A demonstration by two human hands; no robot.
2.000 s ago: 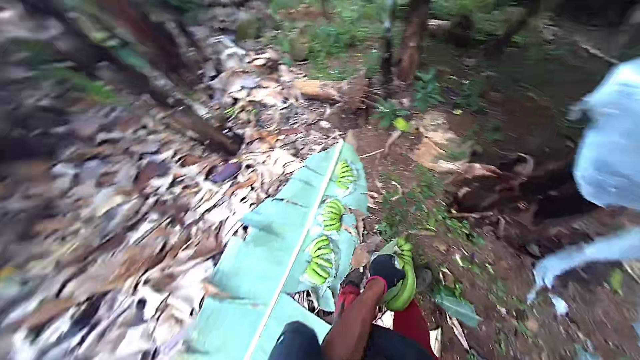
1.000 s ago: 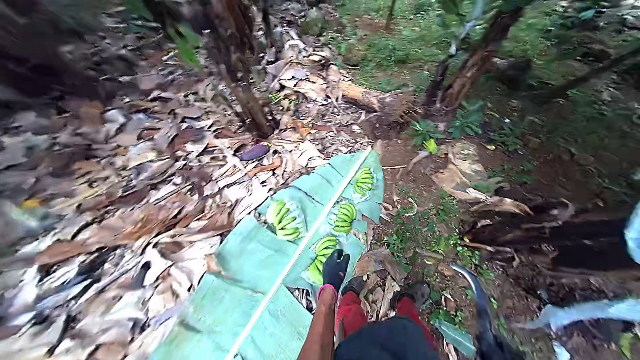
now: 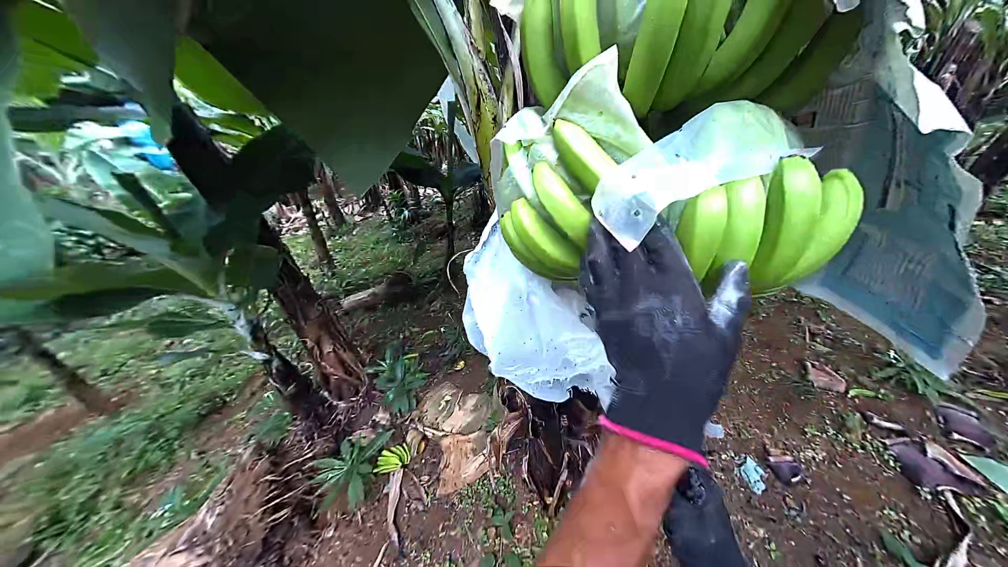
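My left hand [image 3: 661,331], in a black glove with a pink cuff, reaches up against a hanging bunch of green bananas [image 3: 787,220]. Its fingertips are hidden beneath a flap of translucent plastic sheet [image 3: 630,197], and its thumb stands apart, close to the fruit on the right. Whether it grips anything cannot be told. My right hand [image 3: 701,520], also in a black glove, is low behind the left forearm, mostly hidden; what it holds does not show. More green bananas [image 3: 677,47] hang above, and whitish plastic [image 3: 528,323] droops below the bunch at left.
A large bluish sheet [image 3: 890,228] hangs at the right of the bunch. Broad banana leaves [image 3: 315,71] fill the upper left. Behind them leans a brown banana stem [image 3: 315,331]. A small cluster of green bananas [image 3: 394,458] lies on the ground among plants and dry debris.
The view has swung up from the ground to the hanging bunch. My left hand, earlier low at banana clusters on a big leaf, is now raised against the hanging fruit.
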